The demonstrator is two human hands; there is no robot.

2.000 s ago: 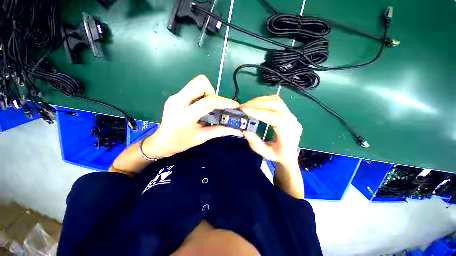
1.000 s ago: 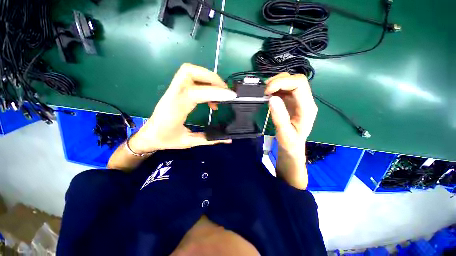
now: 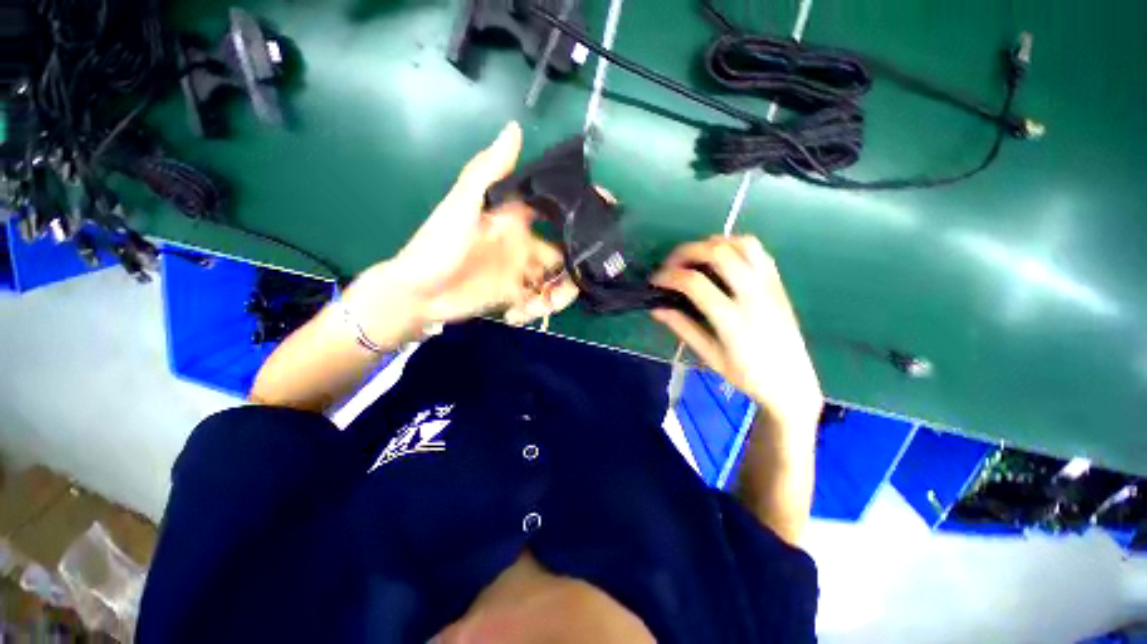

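A black bracketed device head [image 3: 581, 220] is at the bench's front edge, tilted, with a small white mark on it. My left hand [image 3: 472, 258] is at its left side with fingers spread and blurred; its hold on the head is unclear. My right hand [image 3: 736, 315] is closed around the black coiled cable [image 3: 623, 297] beside the head. A cable plug [image 3: 908, 364] lies on the mat to the right of my right hand.
A coiled cable assembly [image 3: 792, 107] lies at the back centre, its bracketed head [image 3: 509, 35] left and plugs right. Another head [image 3: 239, 69] and a black cable tangle [image 3: 76, 101] are at left. Blue bins [image 3: 214, 330] with black parts sit below the green bench [image 3: 994, 239].
The device head has turned and tilted away from my body. My right hand has moved from the head down to its cable. My left fingers have opened.
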